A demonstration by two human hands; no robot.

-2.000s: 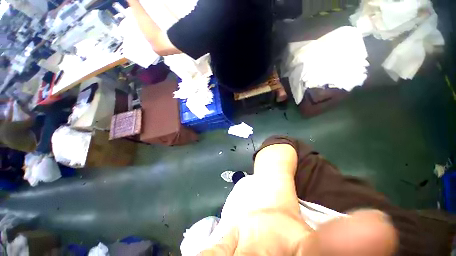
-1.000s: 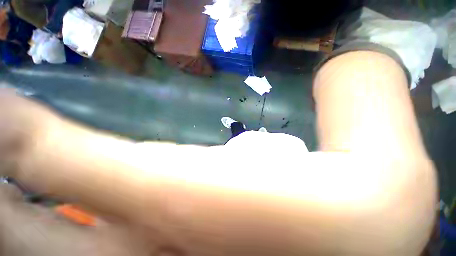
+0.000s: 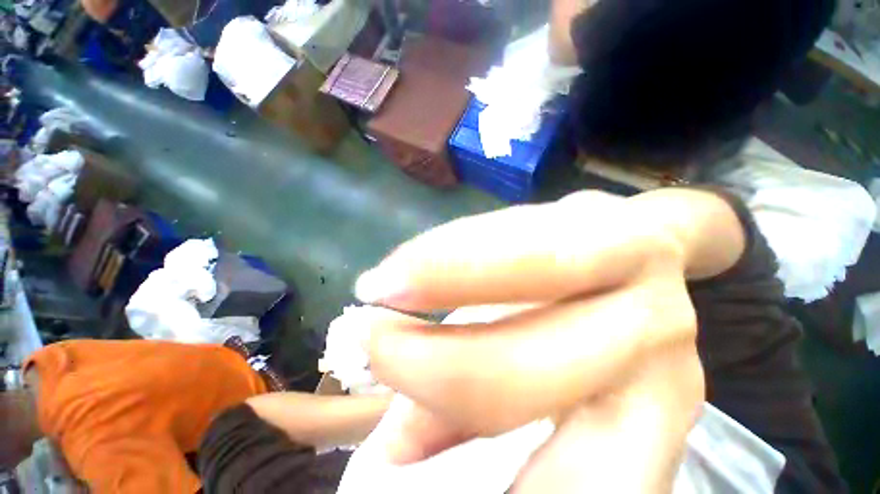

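Note:
My right hand (image 3: 560, 328) fills the centre, very close to the camera and overexposed. Its arm comes in from the right in a dark brown sleeve. The fingers point left, bent and a little apart, with nothing seen in them. My left forearm (image 3: 328, 417) shows at the lower left in a dark brown sleeve and reaches right. The left hand itself is hidden behind the right hand. White cloth (image 3: 733, 453) shows below the right hand; whether it is clothing or a loose piece is unclear.
A person's dark-haired head (image 3: 675, 77) is at the upper right. A blue crate (image 3: 497, 154) with white pieces stands beside a brown box (image 3: 415, 106). White heaps (image 3: 174, 294) lie at the left. An orange-clothed person (image 3: 145, 405) is at the lower left. Green floor (image 3: 261, 193) runs between.
The view has shifted and tilted, bringing in the orange clothing. The forearm that crossed the picture is gone from there, and my right hand now fills the centre with bent fingers.

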